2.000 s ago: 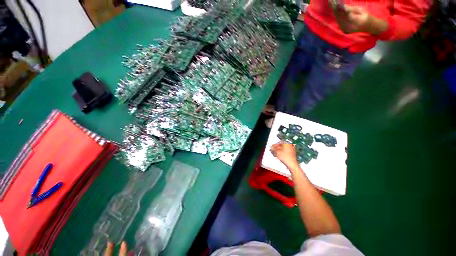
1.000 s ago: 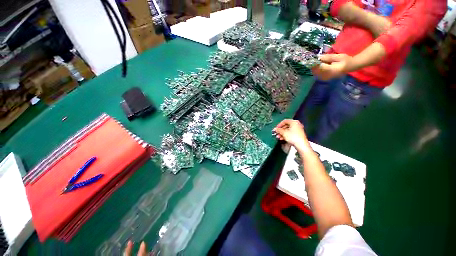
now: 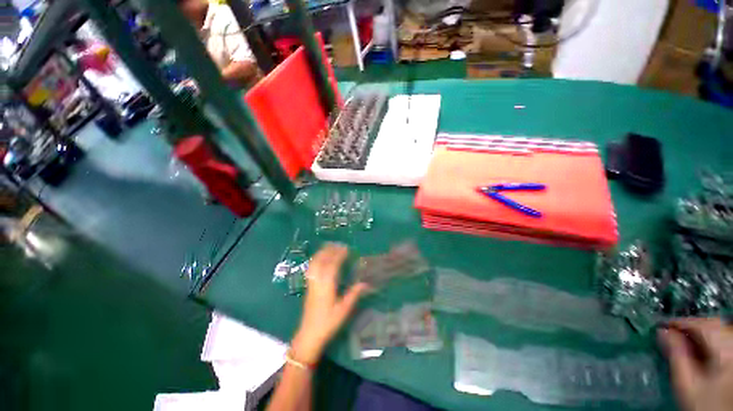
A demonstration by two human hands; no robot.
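My left hand (image 3: 323,301) is over the bench, blurred, with thumb and fingers apart and nothing visible in it. Right beside it lie two blurred board pieces (image 3: 394,329), one above the other. Two clear plastic blister trays (image 3: 554,373) lie flat to the right of them. My right hand (image 3: 701,361) is at the right edge, blurred and partly cut off, by the heap of green circuit boards (image 3: 711,269); whether it holds anything cannot be told. Thin upright leads (image 3: 344,210) stand beyond my left hand, with more loose parts (image 3: 291,266) left of it.
Blue cutters (image 3: 518,197) lie open on a red stack (image 3: 514,177). A white board (image 3: 410,140) bears rows of upright units. A red panel (image 3: 293,108) leans by green posts (image 3: 233,88). A black case (image 3: 639,164) lies at right; white trays (image 3: 241,361) are below the bench edge.
The view has swung left. My right hand has left the white stool board and is by the board heap. My left hand, earlier at the lower edge by the trays, now shows fully beside board pieces.
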